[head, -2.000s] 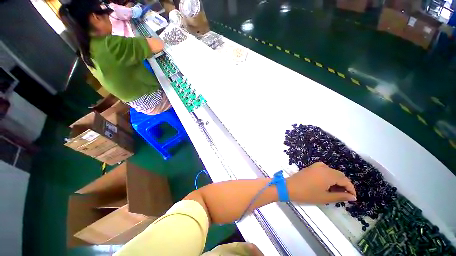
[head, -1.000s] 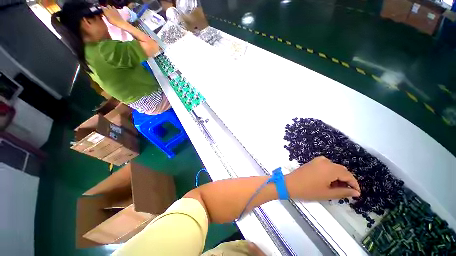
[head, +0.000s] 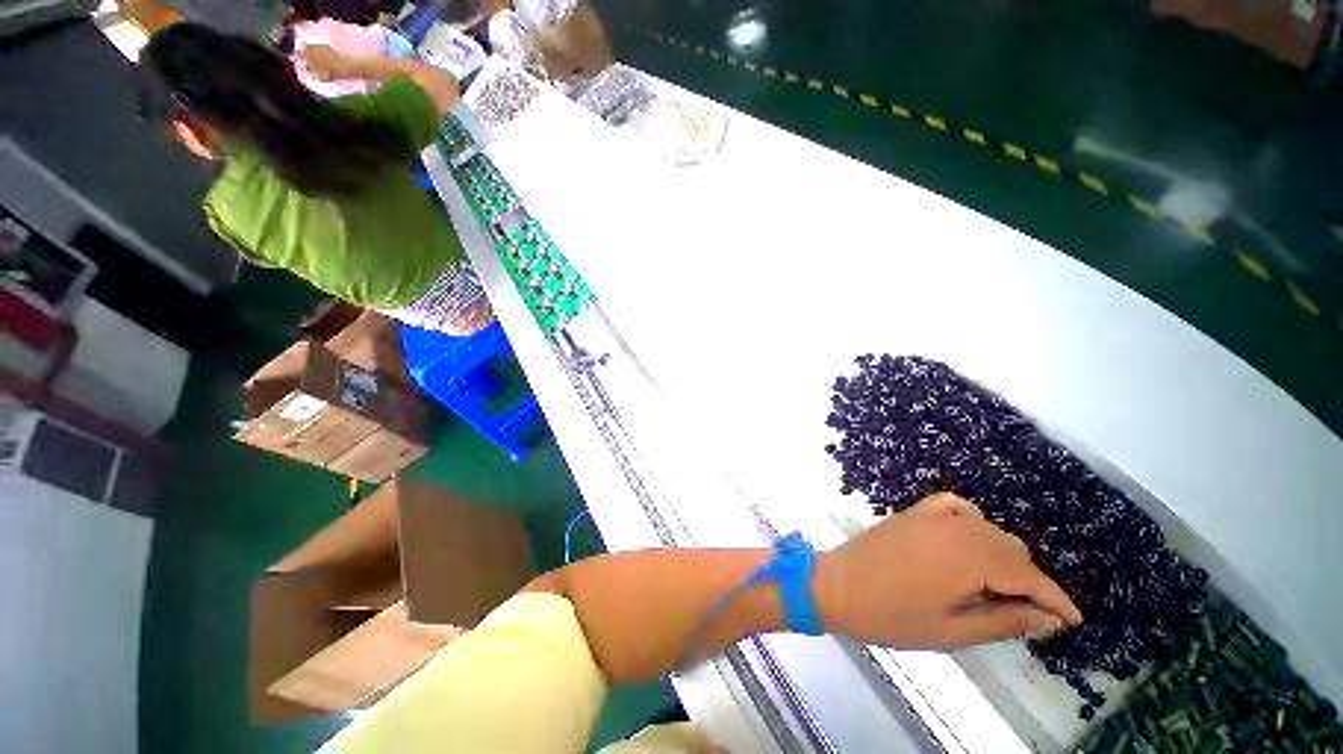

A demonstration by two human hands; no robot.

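Note:
My left hand [head: 950, 578], with a blue wrist strap [head: 797, 583], rests at the near edge of the pile of small dark purple-black capacitors [head: 1016, 457]. Its fingers are curled and the fingertips are at the pile; whether they pinch a part cannot be told. Larger dark green capacitors [head: 1230, 692] lie beside the black pile at the lower right. My right hand is not in view. The conveyor rails [head: 633, 464] run under my left forearm. Green circuit board panels [head: 542, 277] sit in the rails further up the line.
A person in a green top [head: 346, 206] sits on a blue stool [head: 479, 386] along the line. Another person in pink is beyond. Open cardboard boxes [head: 442, 552] stand on the floor at the left. More loose parts [head: 505, 97] lie at the bench's far end.
My left hand has shifted slightly down in the picture, still at the black pile. The person in green has turned the head away and leans toward the far end. The view has shifted slightly.

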